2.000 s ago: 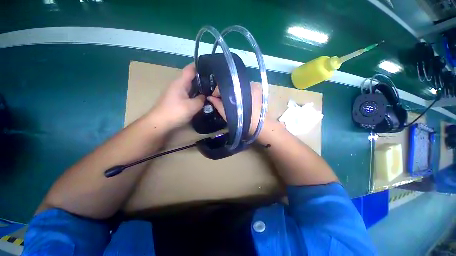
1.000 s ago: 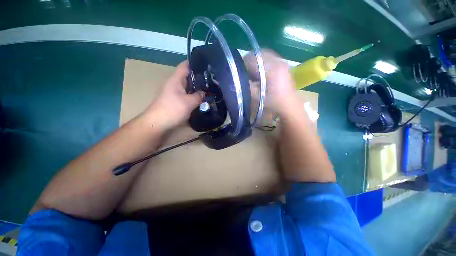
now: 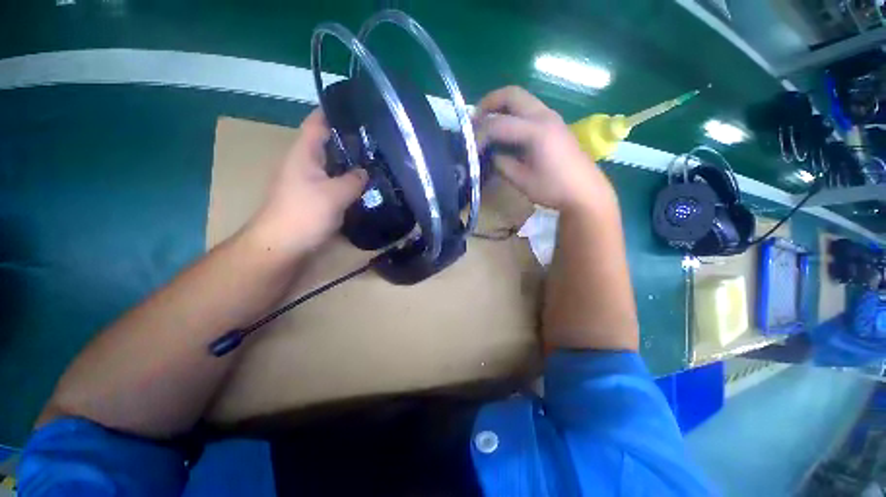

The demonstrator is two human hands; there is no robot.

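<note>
A black headset (image 3: 374,218) with two clear hoops is held above the tan cardboard mat (image 3: 389,340). Its boom microphone (image 3: 225,343) points to the lower left. My left hand (image 3: 311,189) grips the earcup on the left side. My right hand (image 3: 529,146) is at the right side of the headset, fingers bent around something dark beside the hoop; what it is cannot be told. A thin dark wire shows below that hand. The yellow glue bottle (image 3: 600,136) lies behind my right hand, partly hidden.
A white tissue (image 3: 542,236) lies by my right forearm. Another headset (image 3: 692,212) stands at the right on the green bench. A yellowish block (image 3: 721,309) and a blue tray (image 3: 782,288) are further right. More headsets are at the far right.
My right hand has moved from inside the headset out to its right side, near the bottle. The headset has shifted left and up in view, with my left hand still on it.
</note>
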